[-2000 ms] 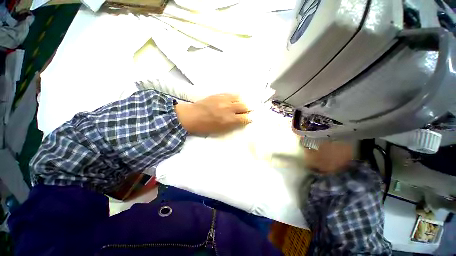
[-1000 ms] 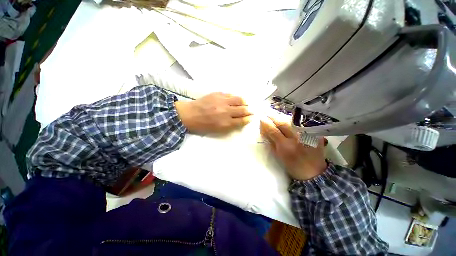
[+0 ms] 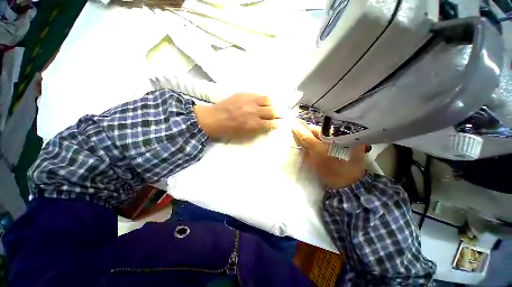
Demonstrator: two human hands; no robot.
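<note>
A large white garment panel point(image 3: 241, 185) lies under both hands and hangs over the table's front edge, glaring in the light. My left hand point(image 3: 238, 116) lies flat on it, fingertips just left of the needle area. My right hand point(image 3: 331, 160) rests on the cloth below the machine head, its fingers pointing to the same spot, partly hidden by a ridged knob point(image 3: 339, 151). The sewing machine head point(image 3: 393, 78) fills the upper right. The presser foot and needle are lost in glare. Neither hand visibly grips the cloth.
A ribbed cream band point(image 3: 182, 86) lies beyond my left forearm. Cut cloth pieces point(image 3: 171, 56) with yellowish edges lie on the far side. A black looped object point(image 3: 412, 174) and a small box point(image 3: 470, 258) are at the right. Green floor point(image 3: 42, 56) with scraps shows at the left.
My right hand came from beside the machine head, blurred, to the cloth near the needle. My left hand stays nearly in place. The whole view has shifted slightly.
</note>
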